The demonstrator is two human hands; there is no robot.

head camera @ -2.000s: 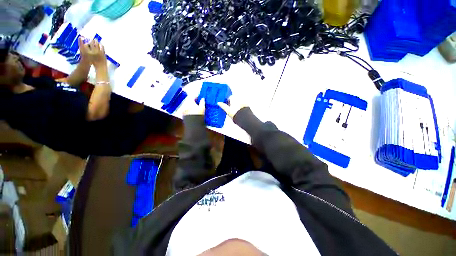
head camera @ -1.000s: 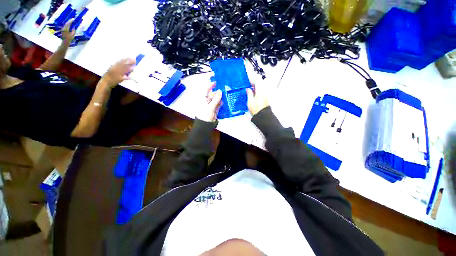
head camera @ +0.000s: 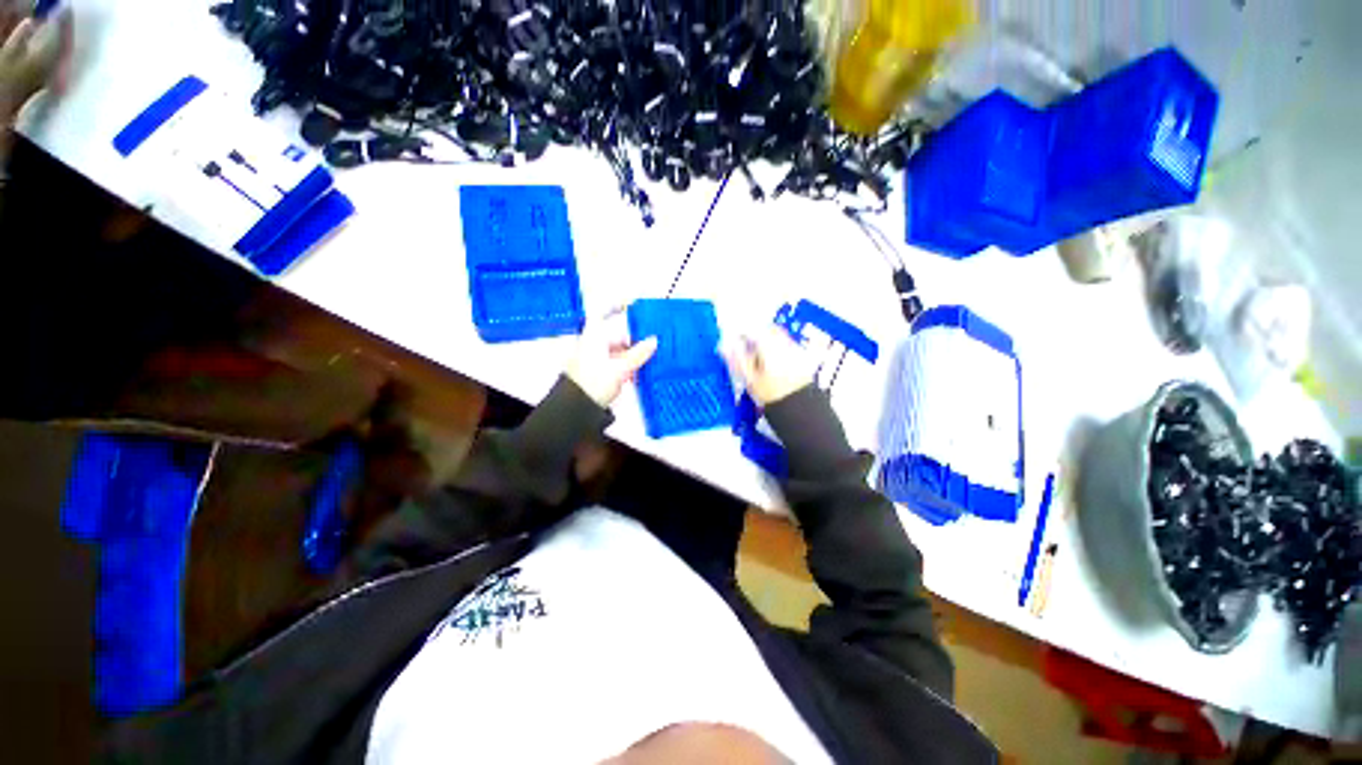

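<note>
A palm-sized blue insert (head camera: 683, 366) is held between my hands over the table near its front edge. My left hand (head camera: 610, 362) grips its left side. My right hand (head camera: 766, 363) is at its right side. Another blue insert (head camera: 520, 262) lies on the table to the left of my left hand. A flat white-and-blue retail box (head camera: 840, 336) lies partly hidden behind my right hand and sleeve. A fanned stack of retail boxes (head camera: 956, 416) stands right of it.
A large black cable pile (head camera: 553, 67) lies along the back. Blue insert stacks (head camera: 1046, 165), a yellow object (head camera: 892, 60) and a grey basin (head camera: 1120, 501) are right. A blue pen (head camera: 1037, 538) lies near the front. Another person's hand shows top left.
The view has turned to the right, bringing the basin into view. A blue insert now lies on the table to the left, and my hands hold an insert to its right, beside the flat box.
</note>
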